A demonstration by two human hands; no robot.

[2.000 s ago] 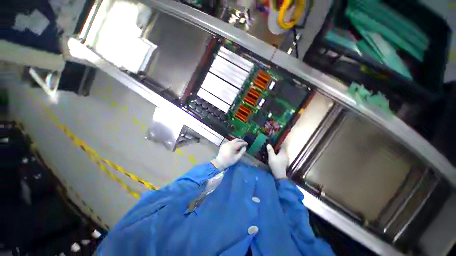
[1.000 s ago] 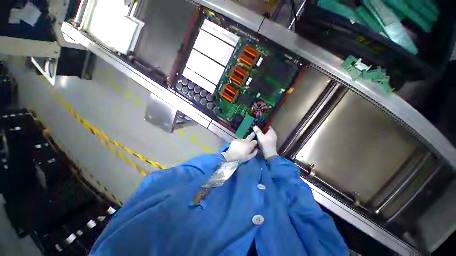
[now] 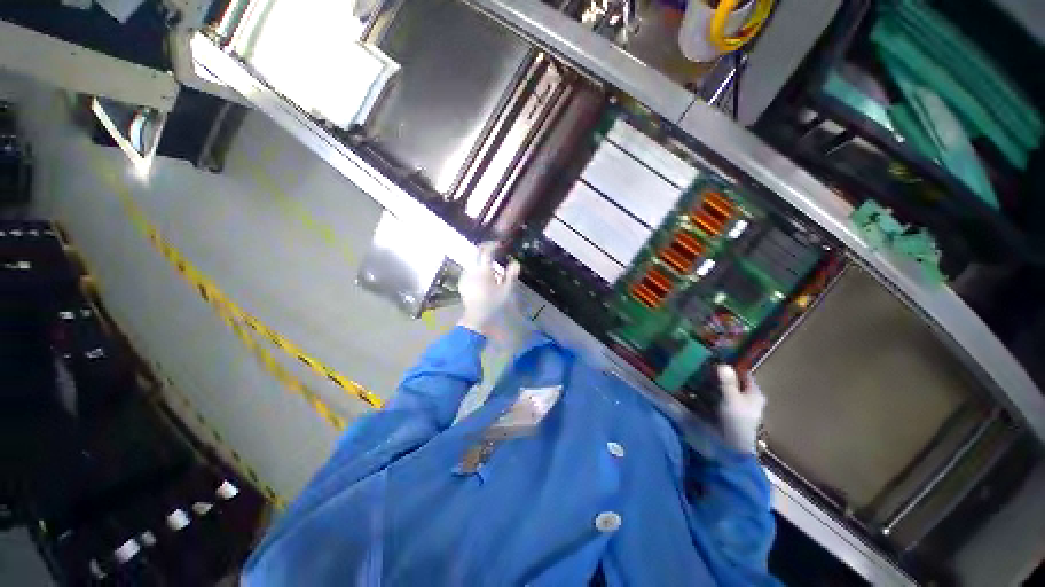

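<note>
The main circuit board [image 3: 762, 269] lies in a black carrier [image 3: 573, 296] on the conveyor, slightly blurred. It bears white blocks, orange coils and a small green piece [image 3: 683, 365] near its front right corner. My white-gloved left hand [image 3: 489, 292] is at the carrier's front left corner, its fingertips over the near rail and on the dark frame. My white-gloved right hand [image 3: 739, 407] grips the carrier's front right corner. The fingers' undersides are hidden.
Silver conveyor rails [image 3: 710, 128] run along both sides. Small green pieces [image 3: 900, 241] lie on the far rail. A black bin [image 3: 819, 120] behind it holds long green strips [image 3: 957, 86]. Yellow rolls [image 3: 739, 21] are at the top. Dark bins [image 3: 69, 333] stand at the left.
The board and carrier have moved right along the conveyor, uncovering rollers on their left. My hands, close together before at the front right part, are now apart at the two front corners.
</note>
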